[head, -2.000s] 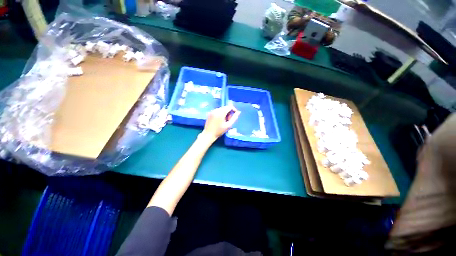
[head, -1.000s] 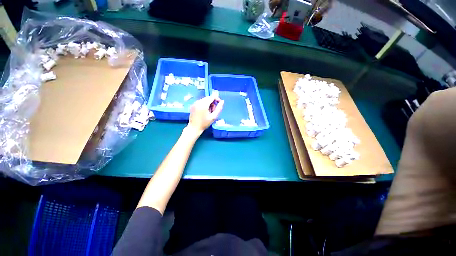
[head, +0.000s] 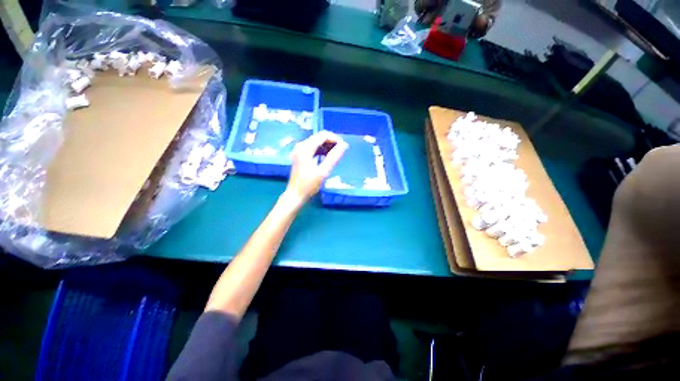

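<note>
My left hand [head: 317,155] is over the left edge of the right blue bin [head: 363,198], beside the left blue bin [head: 257,166]. Its fingers are curled around a dark spot; I cannot tell whether it holds anything. Small white pieces [head: 376,183] lie along the edges in both bins. White housings [head: 203,165] lie in the clear plastic bag [head: 175,216] at left, partly under a cardboard divider [head: 112,149]. My right hand is not in view; a large blurred forearm, apparently mine, rises at the right edge.
White assemblies [head: 492,178] lie in dense rows on stacked cardboard sheets [head: 548,249] at right. A raised shelf behind holds a red object [head: 446,41] and a small clear bag [head: 403,37]. A blue basket [head: 97,331] is below the bench at left.
The view has shifted slightly. My left hand stays by the two bins, its wrist turned a little and its curled fingers showing a wider gap. The bins and assemblies look unchanged.
</note>
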